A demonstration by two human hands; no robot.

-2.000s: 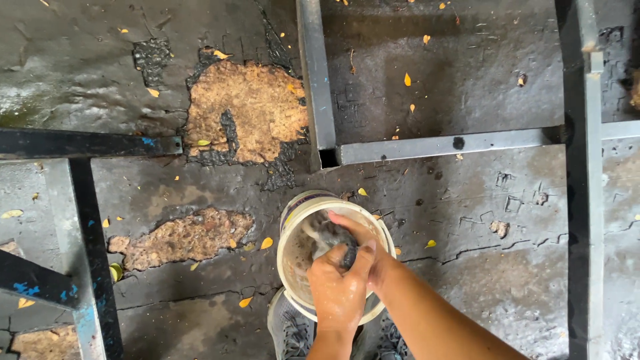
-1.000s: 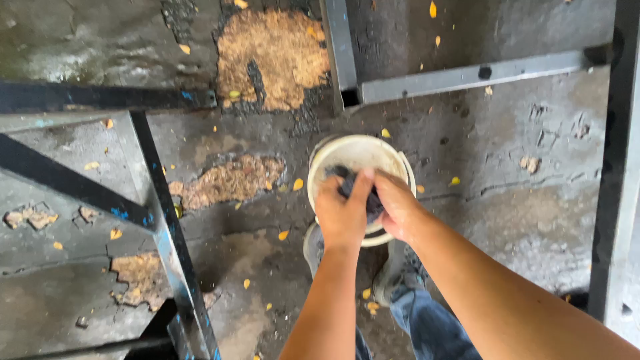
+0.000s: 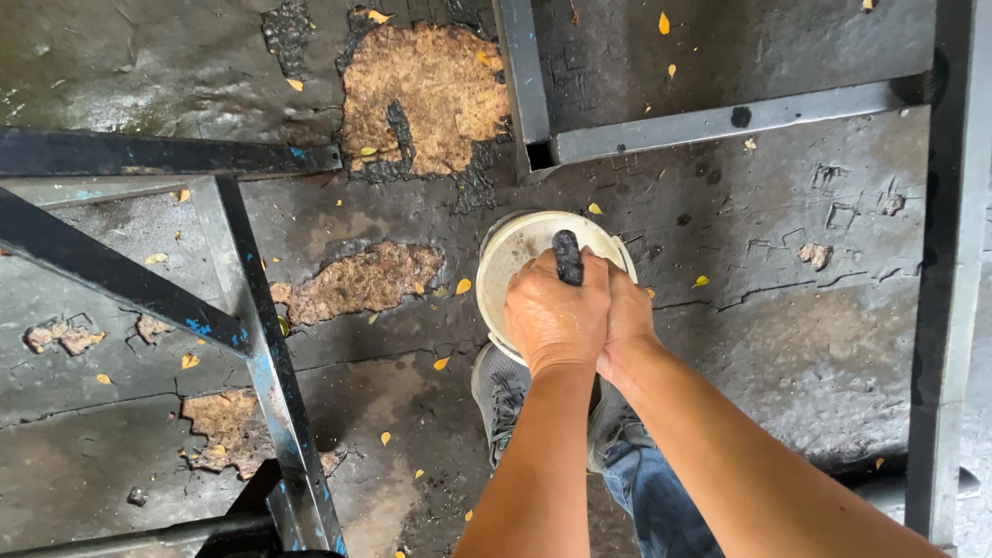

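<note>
A white plastic bucket (image 3: 496,283) stands on the dark floor at the tips of my shoes. Over its mouth my left hand (image 3: 554,310) and my right hand (image 3: 629,314) are pressed together around a dark, wet, bunched-up thing, perhaps a cloth (image 3: 568,257). One end of it sticks out above the fingers of my left hand. My left hand covers most of it, and the fingers of my right hand are largely hidden. The skin of my hands looks wet. Cloudy liquid seems to lie inside the bucket.
Metal frame bars surround me: a slanted upright (image 3: 267,372) at left, a crossbar (image 3: 736,120) ahead and a long bar (image 3: 942,279) at right. The black floor has worn tan patches (image 3: 426,93) and scattered yellow leaves. My grey shoe (image 3: 496,395) touches or nearly touches the bucket.
My hands were low inside the bucket two seconds ago; now they are clasped over its mouth, with the dark thing squeezed between them and its end poking up.
</note>
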